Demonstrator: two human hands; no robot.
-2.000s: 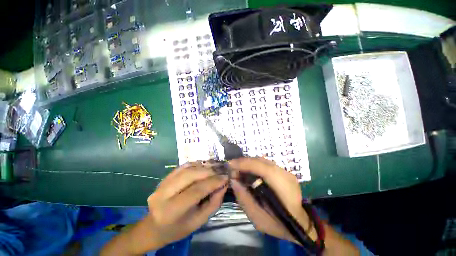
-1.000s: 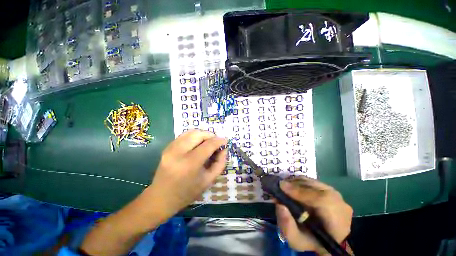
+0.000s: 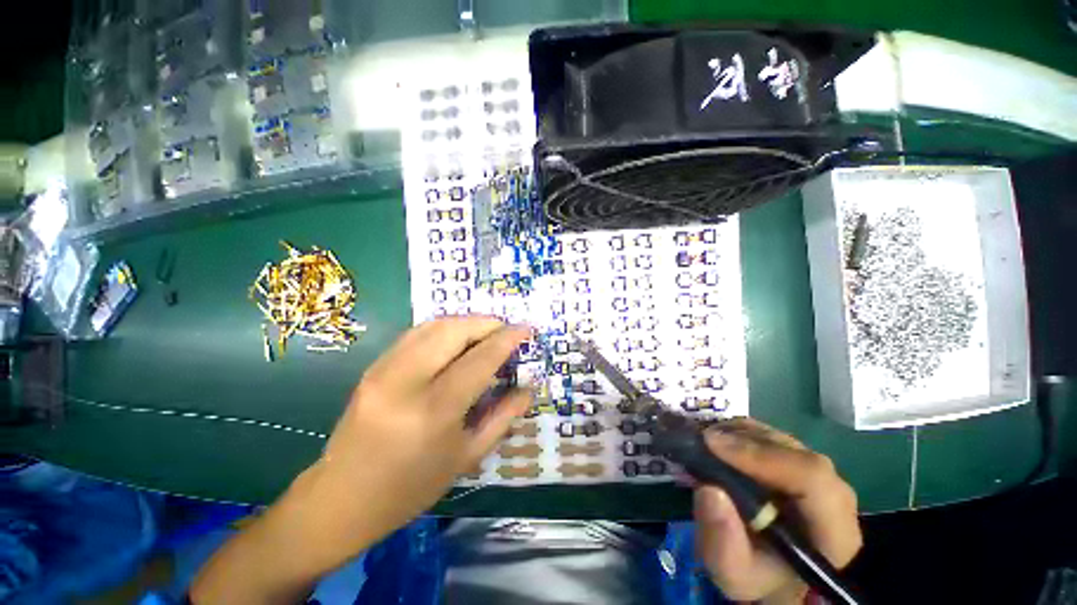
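My right hand [image 3: 774, 502] holds the black soldering iron [image 3: 685, 447] like a pen at the lower right of the white sheet [image 3: 715, 355]. Its thin metal tip points up and left, near my left fingertips. My left hand [image 3: 431, 396] rests over the sheet's lower left, thumb and index finger close to small blue circuit boards [image 3: 549, 384]; whether it grips one cannot be told. More blue boards [image 3: 514, 231] lie in a cluster below the fan. Rows of small dark parts cover the sheet, with bare tan shapes near its lower edge.
The black fan [image 3: 697, 95] stands behind the sheet. A white box [image 3: 833, 355] of tiny metal parts is at the right. A pile of gold strips [image 3: 305, 296] lies left on the green mat [image 3: 213, 355]. A clear blister tray [image 3: 189, 106] is upper left, plastic bags [image 3: 65, 278] far left.
Both hands were together at the sheet's lower edge, then parted. Since the last earlier frame, the right hand with the iron has shifted slightly right and the left hand slightly left and down.
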